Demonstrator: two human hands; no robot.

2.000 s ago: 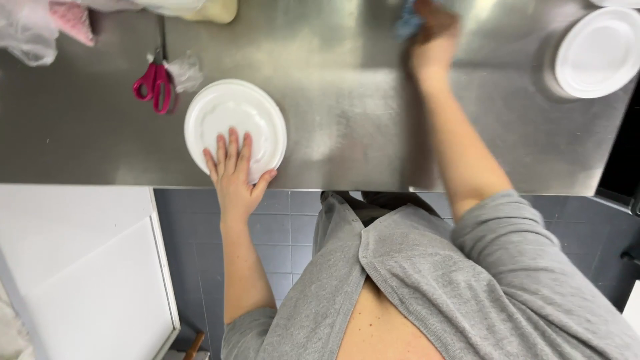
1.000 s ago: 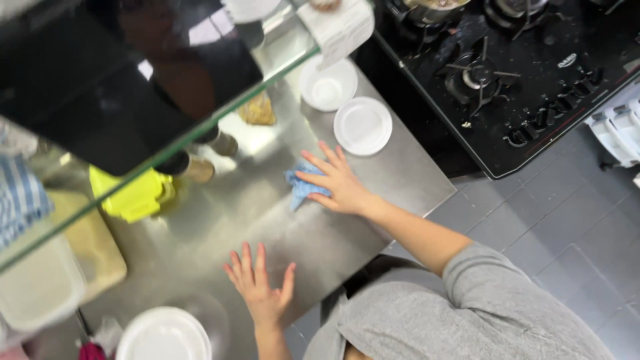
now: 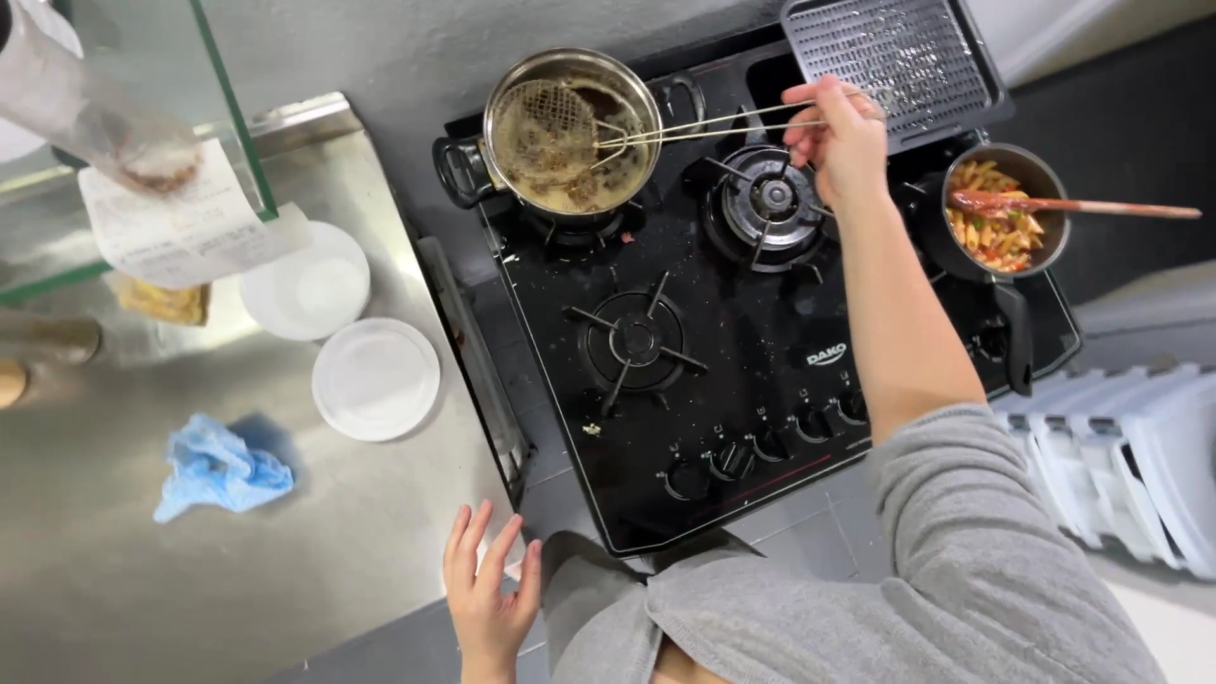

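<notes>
My right hand [image 3: 838,142] grips the wire handle of a mesh skimmer [image 3: 546,114] over the stove. The skimmer's round basket lies in a steel pot [image 3: 655,157] of bubbling oil at the back left burner; pieces float in the oil. My left hand [image 3: 489,579] is empty, fingers spread, beside the steel counter's front corner. A crumpled blue cloth [image 3: 220,465] rests on that counter, left of two white plastic dishes [image 3: 376,380].
On the black gas stove [image 3: 560,313], a dark saucepan [image 3: 1054,223] of penne with a wooden spoon [image 3: 1092,205] stands at the right. Behind is a ridged grill tray [image 3: 883,57]. A glass shelf edge [image 3: 233,104] overhangs the counter, and white plastic racks [image 3: 1121,465] stand at the lower right.
My right hand has left the blue cloth on the counter and now holds the skimmer over the stove. The view has swung right to the stove.
</notes>
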